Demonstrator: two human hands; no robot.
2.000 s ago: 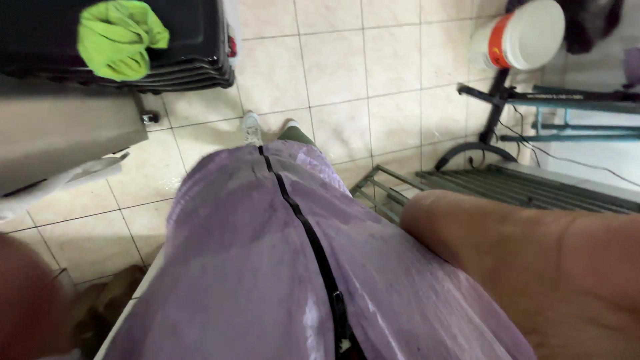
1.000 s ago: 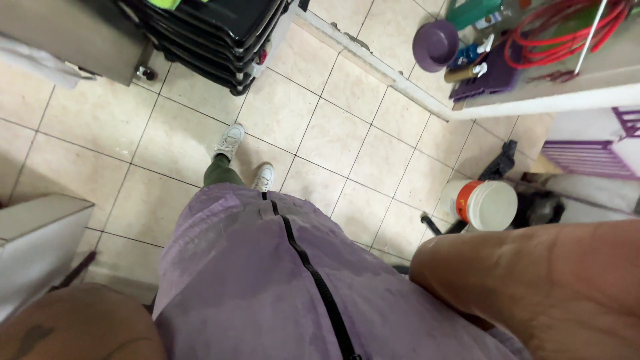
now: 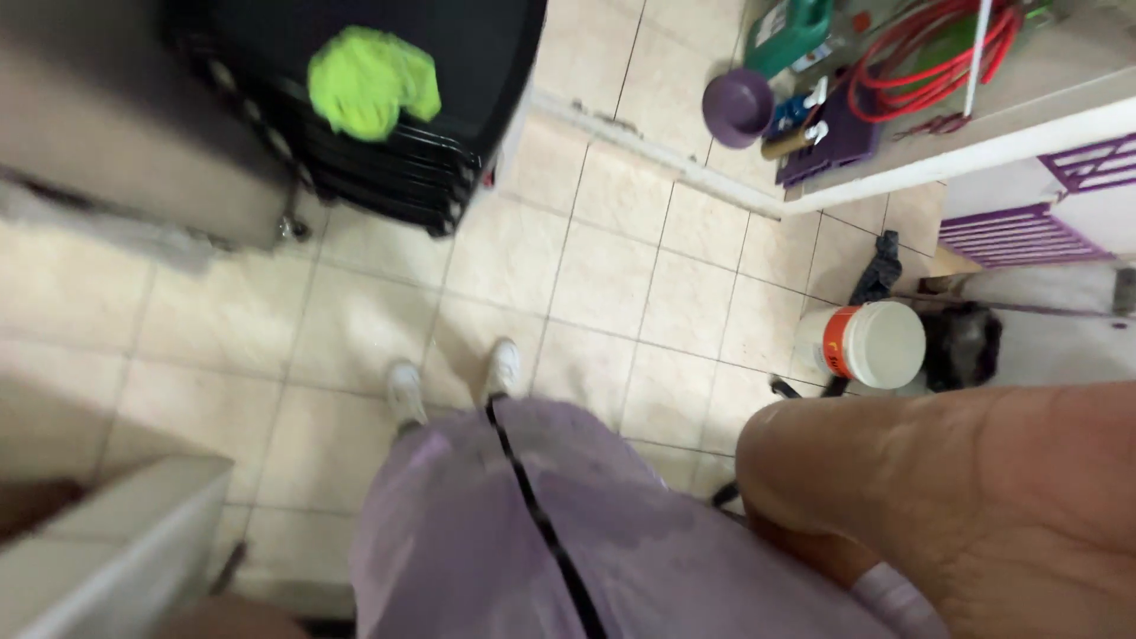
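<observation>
Close to the camera at the right edge is my right hand (image 3: 1056, 479), seen from the wrist and part of the palm; its fingers are out of frame. A blurred patch of skin at the bottom left belongs to my left arm or hand; which part cannot be told. Between them hangs a shiny lilac garment (image 3: 532, 532) with a black zip (image 3: 541, 519), and two white shoes (image 3: 504, 366) stand on the floor beyond it. A bright green cloth (image 3: 368, 84) lies on a stack of black plastic items (image 3: 426, 169) at the top left.
A white bucket (image 3: 887, 344) with an orange band stands right. Beyond a raised floor edge (image 3: 657, 155) are a purple bowl (image 3: 738, 108), a green bottle (image 3: 790, 35), spray bottles and a coiled red hose (image 3: 865, 84). A metal unit (image 3: 133, 124) and a pale panel (image 3: 133, 550) stand left.
The view has shifted and turned. The left arm, large at the lower left one second ago, now shows only as a small blurred patch at the bottom edge.
</observation>
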